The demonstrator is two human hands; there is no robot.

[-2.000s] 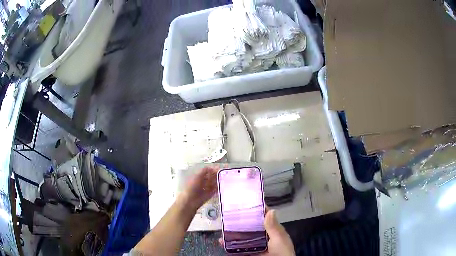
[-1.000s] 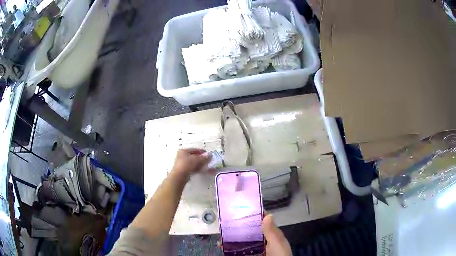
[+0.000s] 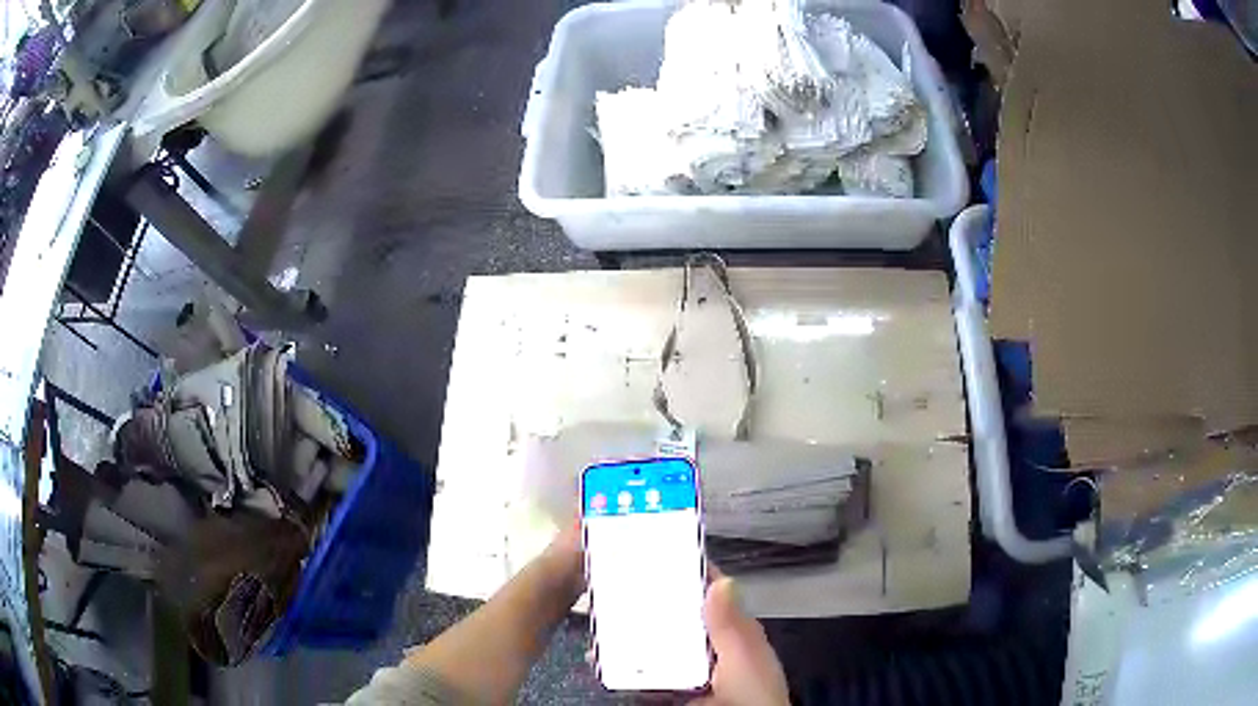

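My right hand [image 3: 745,646] holds an upright smartphone [image 3: 644,593] by its lower right side; its screen is lit white with a blue top band. My left hand [image 3: 555,568] is at the phone's left edge, its fingers hidden behind the phone, so its grip cannot be told. Behind the phone, a layered stack of grey-beige cut pieces [image 3: 786,499] with darker brown pieces lies on a pale board [image 3: 552,345]. A thin tie strip [image 3: 752,361] lies in a long loop beyond the stack. A small white ticket [image 3: 675,441] lies at the loop's near end.
A white plastic tub [image 3: 745,224] of white cut bundles [image 3: 773,117] stands beyond the board. A blue crate [image 3: 362,552] of brown-grey pieces [image 3: 235,441] is at the left. A large cardboard sheet [image 3: 1138,235] and a curved white rim [image 3: 986,414] are at the right.
My left hand has drawn back from the ticket to the phone's left edge. The ticket lies nearer the loop's end. The phone screen changed from a pinkish picture to white and blue. The view has shifted.
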